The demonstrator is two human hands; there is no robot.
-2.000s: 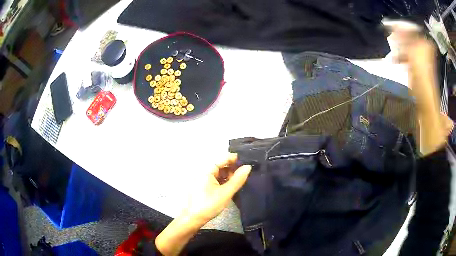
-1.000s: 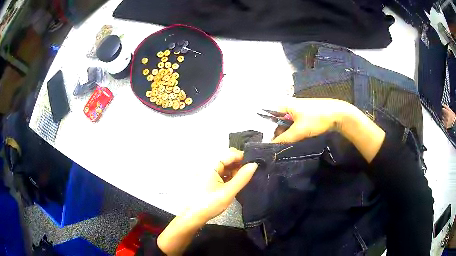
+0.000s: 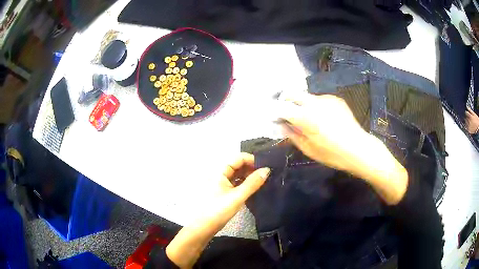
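Note:
Dark denim trousers (image 3: pixel 325 210) lie in front of me, with the waistband corner raised toward my hands. My left hand (image 3: pixel 233 184) pinches that corner between thumb and fingers. My right hand (image 3: pixel 315 126) is just above the waistband, palm down, its fingertips blurred. Snips (image 3: pixel 279 96) show partly at the right fingers, blurred. A thin thread line shows near the right fingertips. No needle can be made out.
A round black tray (image 3: pixel 215 79) with a red rim holds yellow buttons (image 3: pixel 173 94) and a few dark ones. Left of it are spools (image 3: pixel 114 54), a red packet (image 3: pixel 104 112) and a phone (image 3: pixel 62 104). Striped trousers (image 3: pixel 409 107) and black trousers (image 3: pixel 262 21) lie beyond. A person's hand (image 3: pixel 471 122) shows far right.
My right hand came down from the upper right to the waistband, and its snips have since swung upward. My left hand still pinches the corner.

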